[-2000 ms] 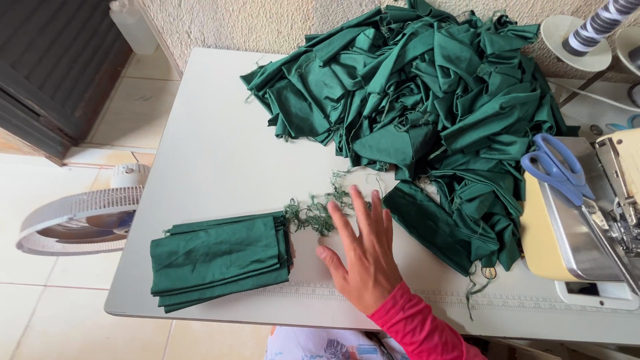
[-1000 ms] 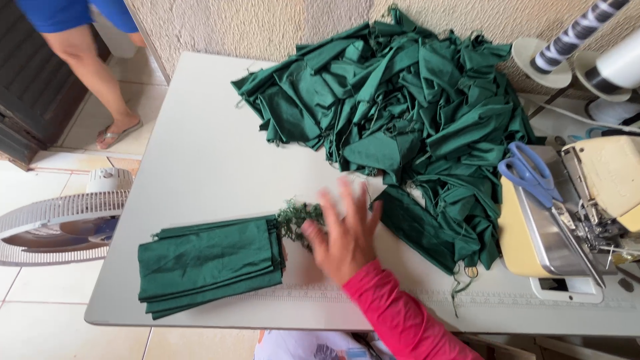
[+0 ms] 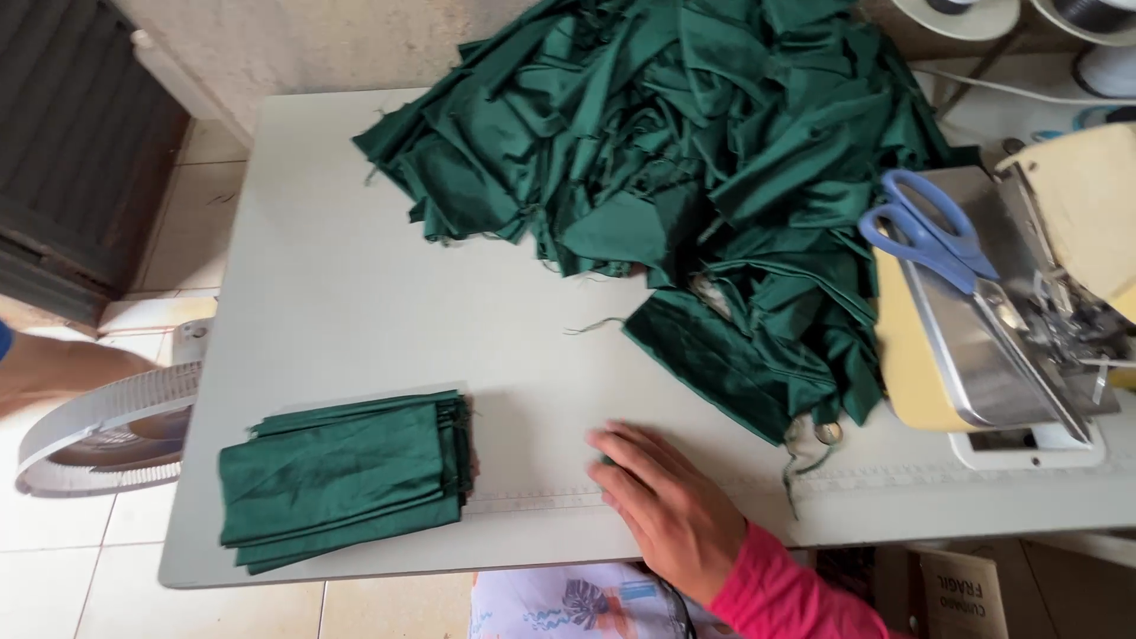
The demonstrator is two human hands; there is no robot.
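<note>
My right hand (image 3: 670, 506), in a pink sleeve, rests palm down near the table's front edge, its fingers curled over loose green thread scraps (image 3: 607, 460), which are mostly hidden beneath. To its left lies a stack of folded green fabric pieces (image 3: 333, 475), its frayed ends towards my hand. A large heap of green fabric pieces (image 3: 639, 133) covers the back of the table, and one flat piece (image 3: 706, 364) sticks out towards my hand. My left hand is out of view.
Blue-handled scissors (image 3: 941, 235) lie on the sewing machine (image 3: 923, 355) at the right. Thread cones (image 3: 1105, 71) stand behind it. A measuring scale (image 3: 532, 501) runs along the table's front. Left of the table are a fan (image 3: 106, 435) and another person's bare limb (image 3: 71, 366).
The loose thread tangle beside the folded stack no longer shows there; my right hand has closed over scraps nearer the table's front edge. The other person's limb has come nearer the fan. The view has shifted.
</note>
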